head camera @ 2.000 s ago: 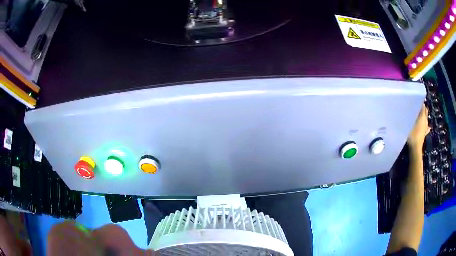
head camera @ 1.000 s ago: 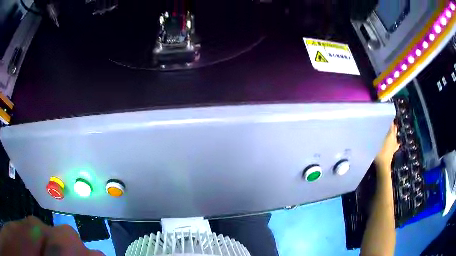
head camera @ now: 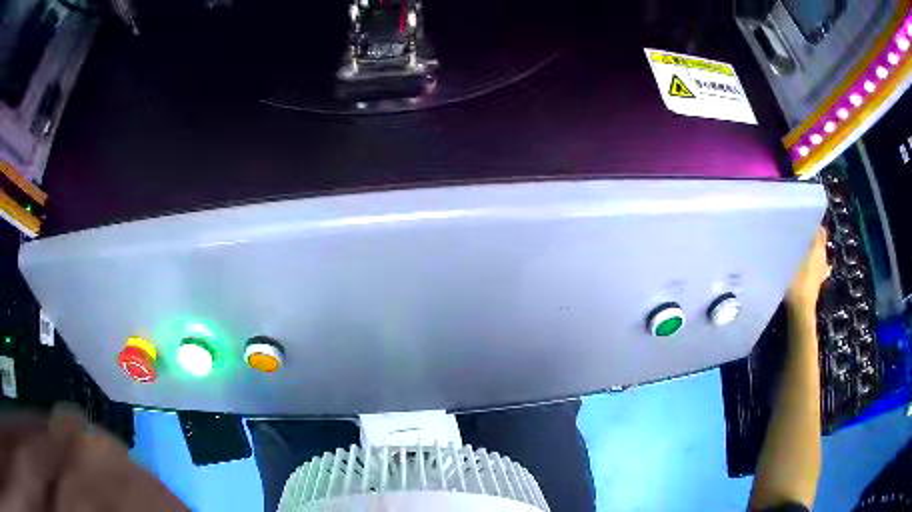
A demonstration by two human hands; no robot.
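Observation:
My right hand (head camera: 812,266) is at the right end of the grey panel, beside the black right tray (head camera: 848,300); its fingers are partly hidden by the panel edge, so I cannot tell what it holds. My left hand (head camera: 75,470) is a large blurred shape at the lower left, cut off by the picture's edge; its fingers cannot be made out. The metallic fixture (head camera: 388,50) stands on the black table (head camera: 420,150) at the top centre, with a red detail on it.
The grey control panel (head camera: 450,290) carries a red emergency stop (head camera: 137,360), a lit white button (head camera: 195,357), an orange button (head camera: 263,355), a green button (head camera: 665,320) and a right white button (head camera: 724,309). A white fan (head camera: 415,480) is below. Light bars stand both sides.
The whole view has shifted with my head. My right hand stays beside the right tray. My left hand remains low at the left and is more blurred.

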